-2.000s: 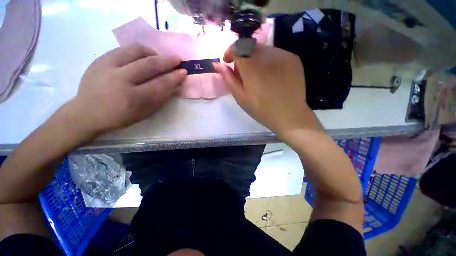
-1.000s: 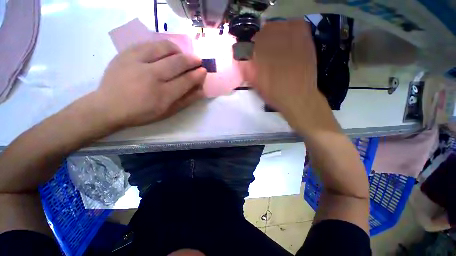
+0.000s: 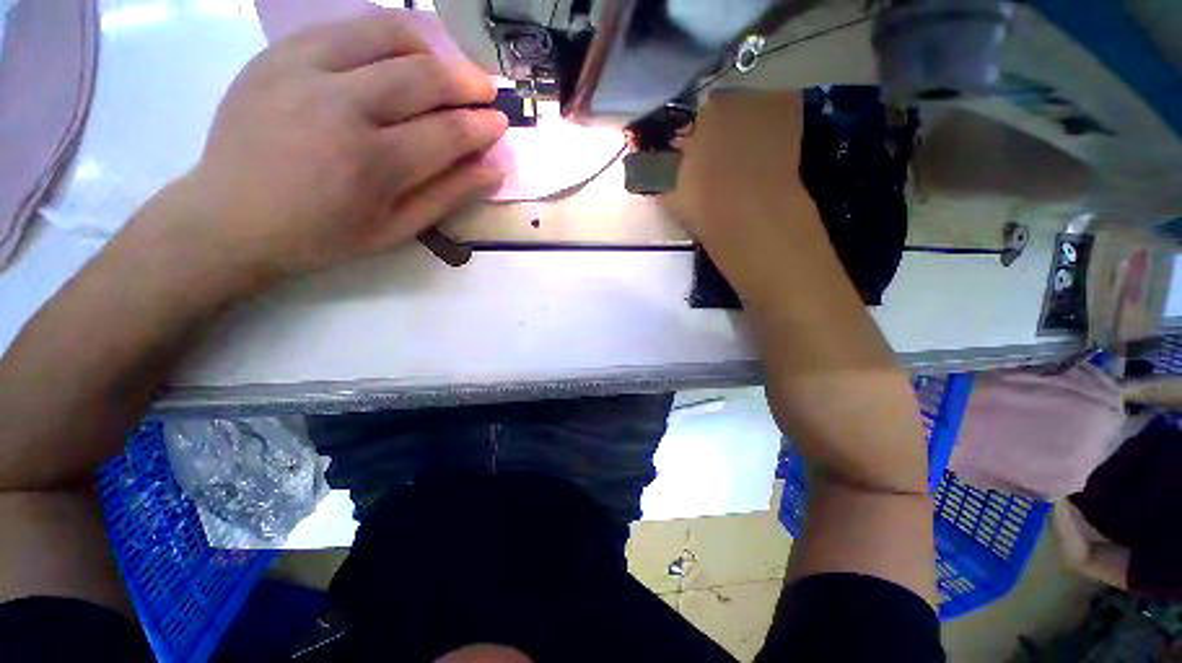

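The pink cut piece lies under the presser foot in bright lamp light. My left hand rests on the piece, with its fingertips on the black size label beside the foot; only a small dark part of the label shows. My right hand is right of the needle, beside the grey block of the machine attachment. Its fingers are partly hidden, and I cannot tell whether it holds anything.
A black cloth lies partly behind my right hand and wrist. Stacked pink pieces lie at far left. Blue baskets stand below on both sides, a clear plastic bag at lower left. Another person's arm shows at far right.
The label and pink piece have moved up and left to the foot with my left hand. My right hand has left the label and moved right. The machine head looks larger and shifted in view.
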